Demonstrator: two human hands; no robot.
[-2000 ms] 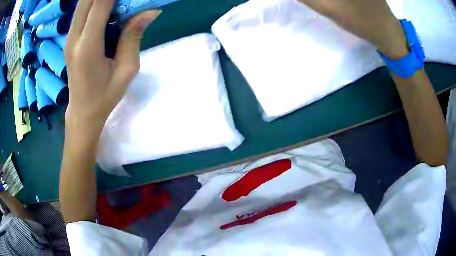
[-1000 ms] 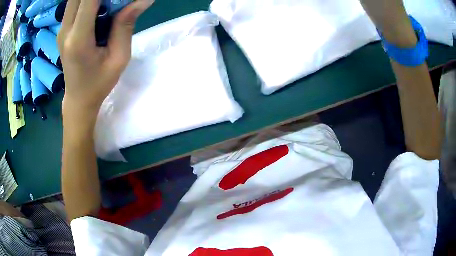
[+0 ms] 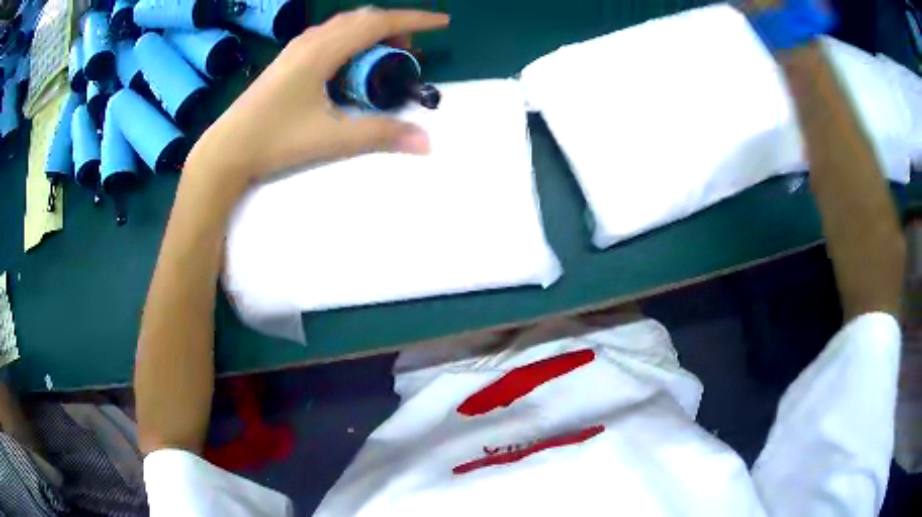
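A light blue handle body (image 3: 368,79) with a black end and a dark prong points toward the right, in the curve of my left hand (image 3: 293,106). My left fingers curl behind it and the thumb and one finger are spread apart; the grip is partly hidden. My right hand is cut off by the top edge; only the forearm and the bright blue wrist strap (image 3: 793,22) show at the upper right. Wrapped white pads (image 3: 394,222) lie under and beside my left hand, and another white pad (image 3: 672,126) lies at the right.
Light blue handle bodies (image 3: 170,77) with black ends are piled at the upper left on the dark green tabletop (image 3: 91,303). A yellow strip (image 3: 40,187) lies beside them. Another person's patterned clothing (image 3: 86,449) shows at the lower left.
My left hand has moved right and lower in the picture, with the handle body now showing its black end. My right hand has gone out past the top edge.
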